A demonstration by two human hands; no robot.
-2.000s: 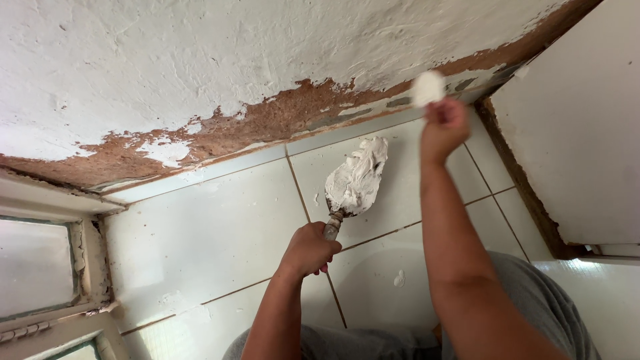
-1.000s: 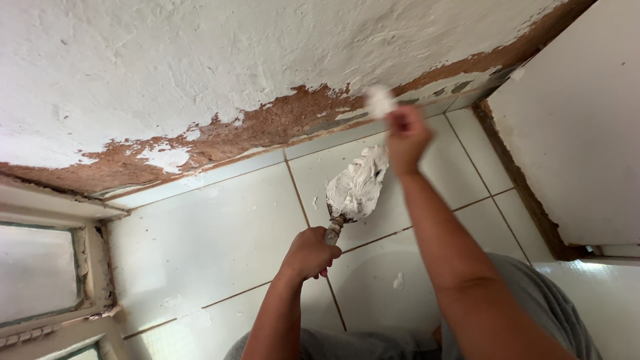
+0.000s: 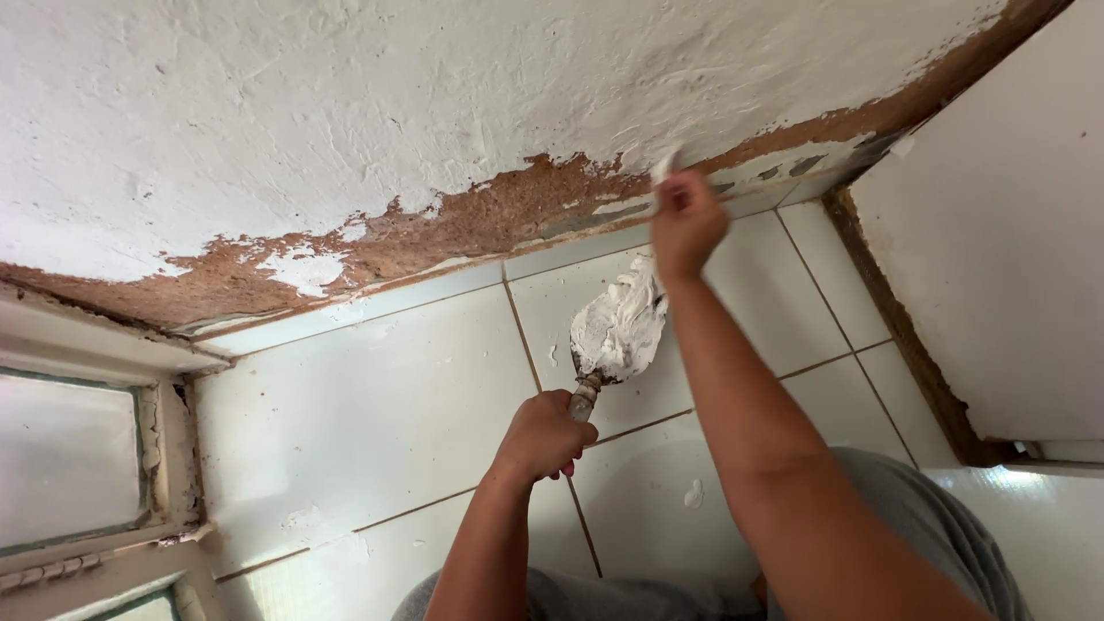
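My left hand (image 3: 548, 434) is closed around the handle of a trowel (image 3: 588, 392), whose blade carries a heap of white plaster paste (image 3: 623, 326) above the floor tiles. At the lower part of the wall, my right hand (image 3: 688, 220) pinches a small whitish piece (image 3: 666, 166), blurred and partly hidden by the fingers; its kind is unclear. The piece is at the border between the white coating (image 3: 345, 103) and the bare reddish-brown strip of wall (image 3: 483, 216). Whether it touches the wall cannot be told.
White tiles (image 3: 345, 431) cover the floor, with small plaster spots (image 3: 694, 493) on them. A framed glass pane (image 3: 69, 457) is at the left. On the right stands a white panel (image 3: 1000, 233) with a worn brown edge (image 3: 914, 345). My knees in grey cloth are at the bottom.
My right hand, holding the whitish piece, has moved left along the wall from its place two seconds ago. My left hand keeps the loaded trowel in nearly the same place.
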